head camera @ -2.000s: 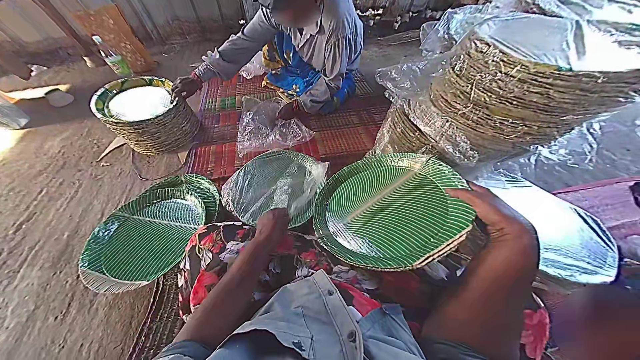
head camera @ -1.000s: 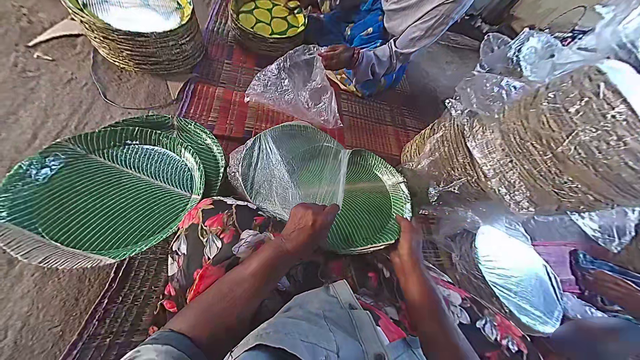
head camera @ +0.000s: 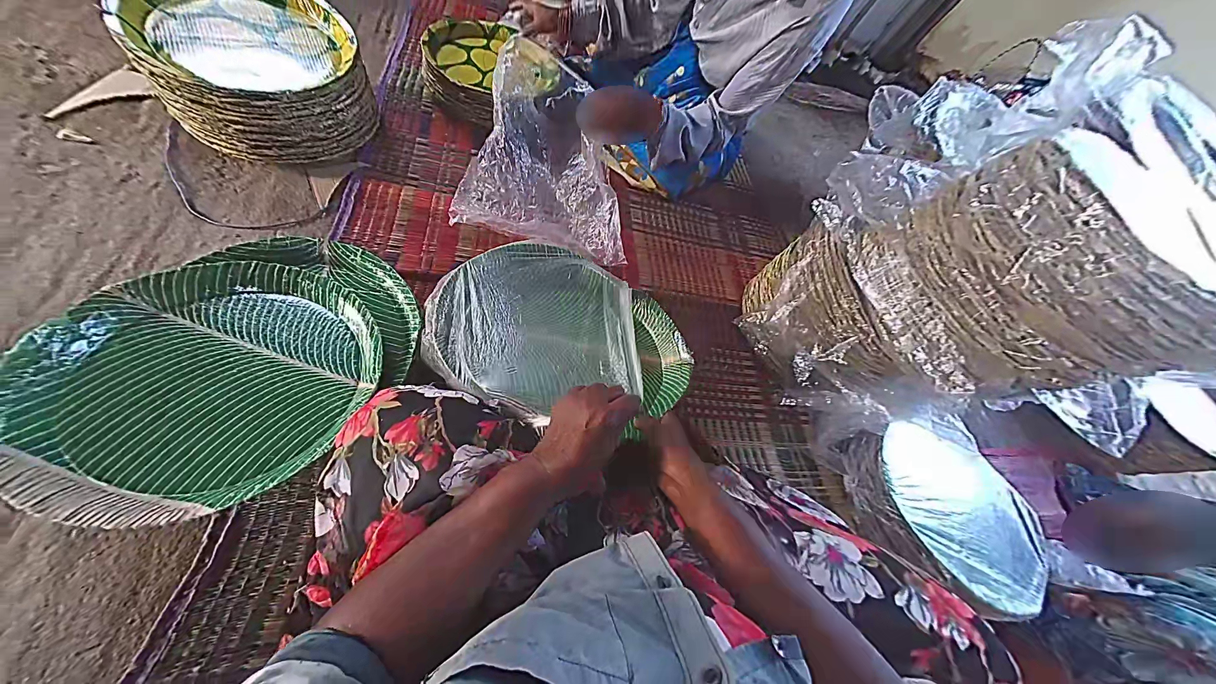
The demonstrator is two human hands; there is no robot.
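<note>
Clear plastic film, seemingly a bag (head camera: 532,323), covers most of a stack of green leaf-patterned plates (head camera: 662,356) in front of my lap; the plates' right edge sticks out of it. My left hand (head camera: 591,427) grips the film's near edge, fingers closed. At the near right edge of the plates is my right hand (head camera: 660,442), its fingertips partly hidden; it appears to hold the rim. Larger green leaf-patterned plates (head camera: 218,380) lie to the left, overlapping one another.
A person (head camera: 703,85) sits opposite, holding a clear bag (head camera: 551,152) by a stack of yellow-patterned plates (head camera: 465,66). Another plate stack (head camera: 256,114) stands at the back left. Tall film-wrapped stacks (head camera: 1007,266) lean at the right, beside silver plates (head camera: 959,513). A red woven mat (head camera: 684,237) lies beneath.
The green plates my right hand held apart at the right are now mostly inside the film. The film has moved right over them. The view has shifted strongly since the first frame.
</note>
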